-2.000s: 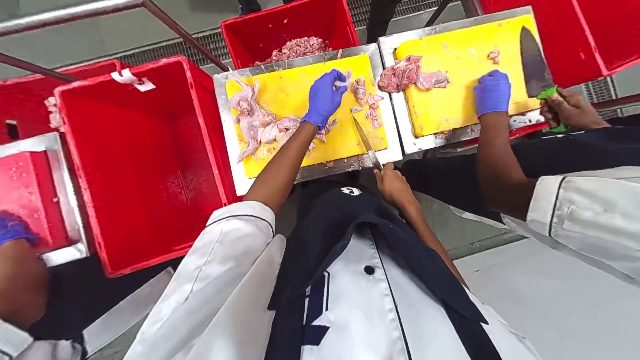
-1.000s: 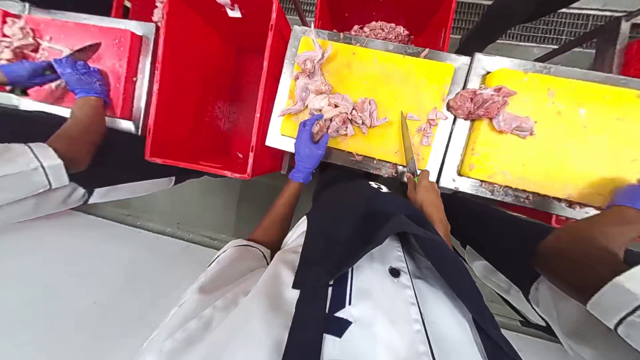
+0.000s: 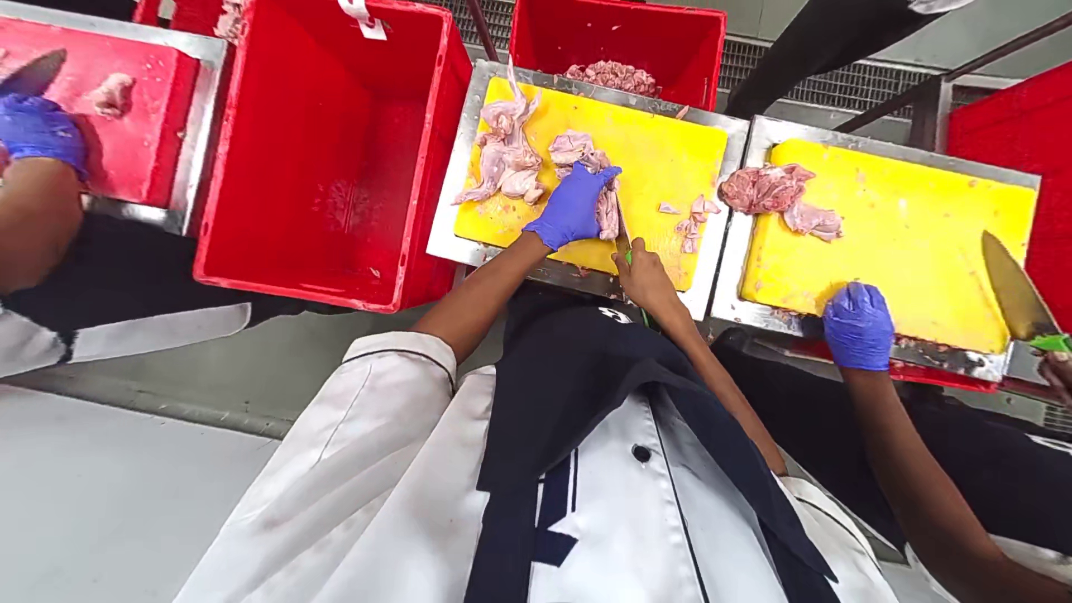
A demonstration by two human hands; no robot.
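Observation:
On a yellow cutting board [image 3: 662, 167] set in a metal tray, my left hand [image 3: 576, 205], in a blue glove, presses on a strip of raw poultry meat [image 3: 607, 213]. My bare right hand [image 3: 646, 276] grips the green handle of a knife [image 3: 621, 222], whose blade lies along the right side of that meat. A larger raw poultry piece [image 3: 507, 155] rests at the board's left. Small meat scraps [image 3: 693, 222] lie near its right edge. The fingertips of my left hand are partly hidden against the meat.
A deep red crate [image 3: 335, 167] stands left of my board; another red crate [image 3: 615, 33] with meat trimmings is beyond it. Co-workers' gloved hands work at a red board [image 3: 126, 126] on the left and a yellow board [image 3: 904, 243] with a large knife [image 3: 1013, 285] on the right.
My left hand has moved right across the board, and a meat portion now lies apart from the larger piece. The knife blade has come from right of the meat to its side.

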